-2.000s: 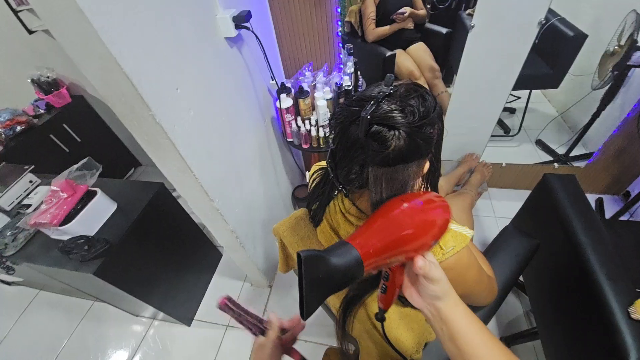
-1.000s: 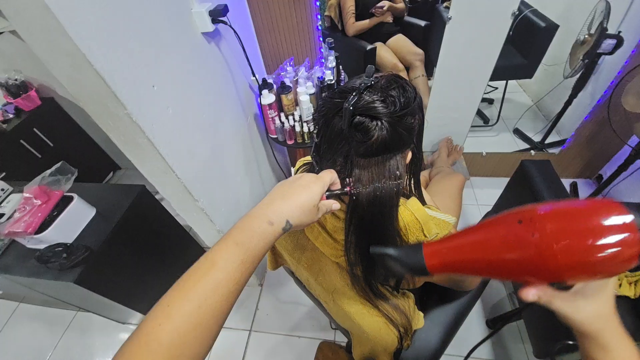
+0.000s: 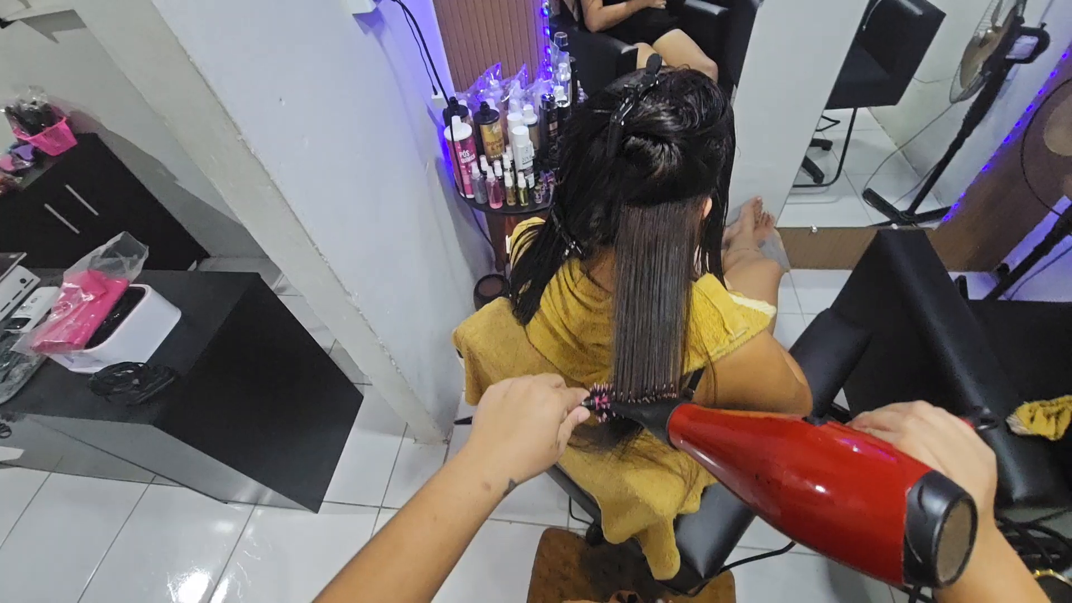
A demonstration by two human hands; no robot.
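A person sits with their back to me, a yellow towel point(image 3: 553, 322) over the shoulders, the dark hair point(image 3: 653, 293) partly pinned up with a black hair clip point(image 3: 624, 113). My left hand point(image 3: 528, 423) is closed on a round hair brush point(image 3: 601, 402), whose bristles lie across the lower part of a straight, hanging section of hair. My right hand point(image 3: 934, 444) holds a red hair dryer point(image 3: 804, 473), its handle mostly hidden behind the body. The black nozzle point(image 3: 653, 414) points left, right at the brush and the hair.
Bottles point(image 3: 494, 151) crowd a small round stand beside the wall. A dark desk point(image 3: 218, 360) with a white container point(image 3: 138, 331) stands at left. Black salon chairs point(image 3: 930, 335) are at right, near a mirror point(image 3: 879, 126). Another person point(image 3: 653, 33) sits at the top. A cord hangs below the dryer.
Since one second ago, my left hand and the brush have moved down the hair section. The dryer's nozzle has come against the brush, where before it was lower and apart from it.
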